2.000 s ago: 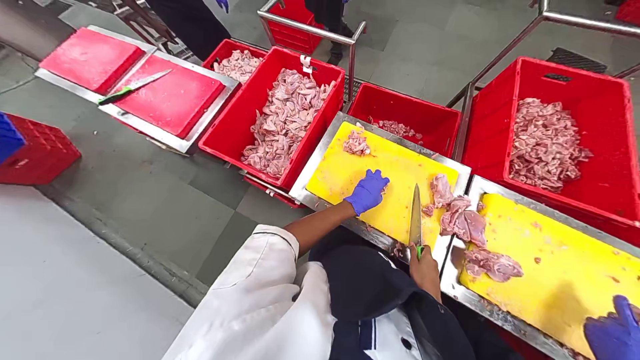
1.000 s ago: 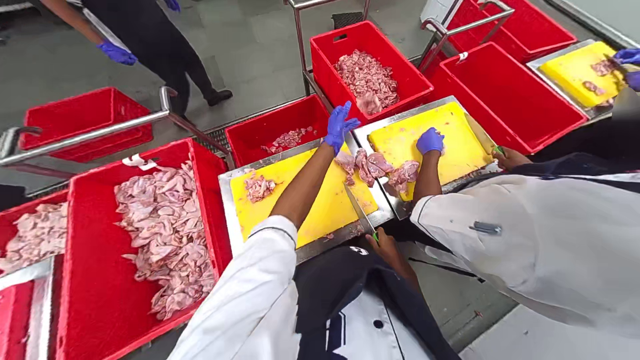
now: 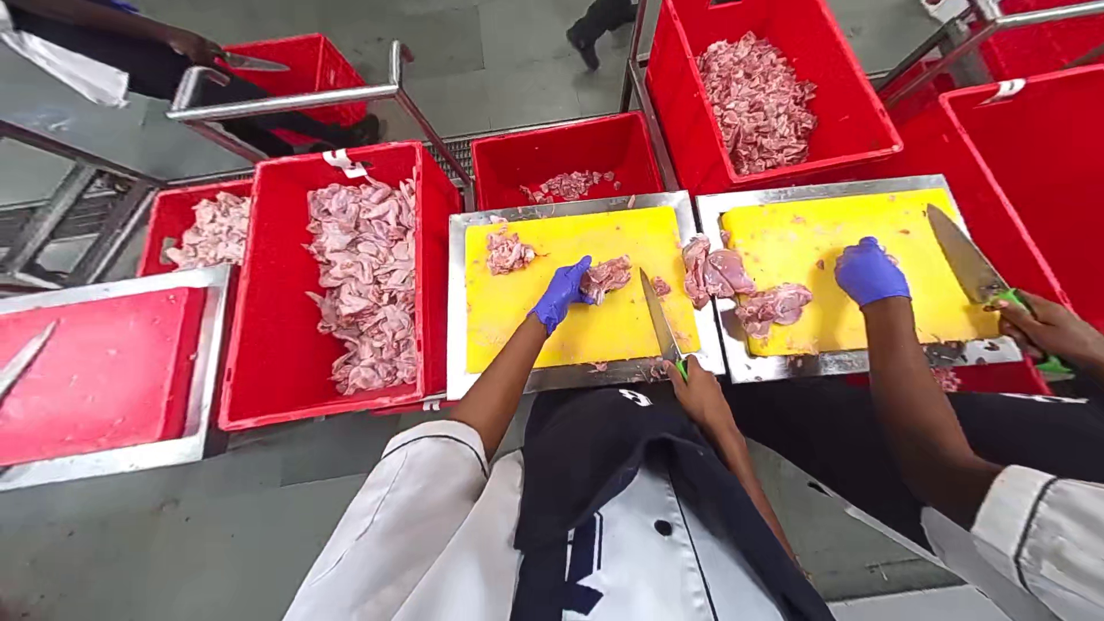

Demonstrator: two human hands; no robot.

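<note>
My left hand, in a blue glove, grips a piece of raw meat over the yellow cutting board. My bare right hand is closed on the green handle of a knife, its blade lying over the right part of the same board and pointing away from me. A small heap of meat pieces sits at the board's upper left, and a small scrap is beside the blade. Larger raw meat pieces bridge the gap to the neighbouring board.
On the right, a co-worker's gloved hand rests on another yellow board; the other hand holds a knife. Red crates of meat stand left and behind. A knife lies on a red board. Metal rails rise behind.
My left hand, raised over the meat between the boards one second ago, is back over my board and holds a meat piece. The view has swung considerably.
</note>
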